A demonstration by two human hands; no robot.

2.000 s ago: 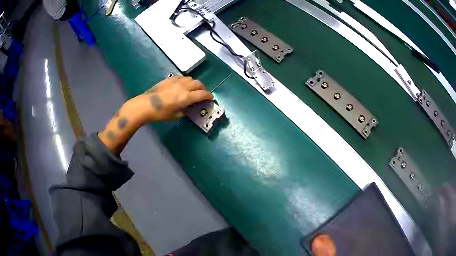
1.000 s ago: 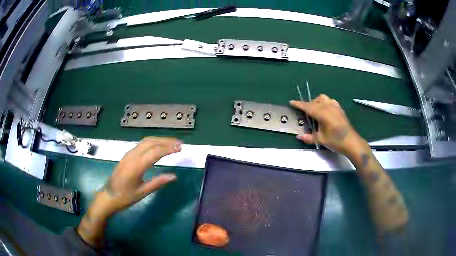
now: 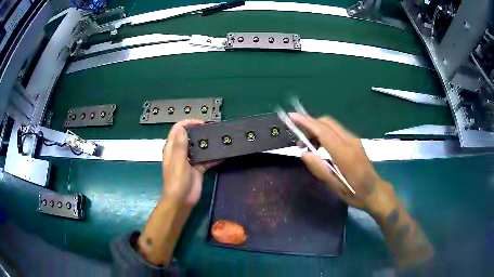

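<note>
A four-seat fixture plate [image 3: 238,136] is held above the near rail and the tray's back edge, tilted, its right end slightly higher. My left hand [image 3: 184,162] grips its left end. My right hand [image 3: 346,162] is at its right end, fingertips at the corner, and also holds the silver tweezers [image 3: 325,157], whose blurred tips point up and left. Round brass-coloured parts with dark centres show in the seats. Below is the black parts tray [image 3: 303,216] with coppery specks and an orange-red lump [image 3: 228,232] in its near left corner.
Two fixture plates lie on the green belt at left [image 3: 181,110] [image 3: 90,115]. Another sits on the far rail [image 3: 262,41], and one on the near green surface [image 3: 60,205]. A sensor bracket [image 3: 81,144] is on the near rail. Pointed guide fingers [image 3: 409,96] stand at right.
The fixture plate under my right hand has been lifted off the belt and brought nearer. My left hand has moved right and taken its left end.
</note>
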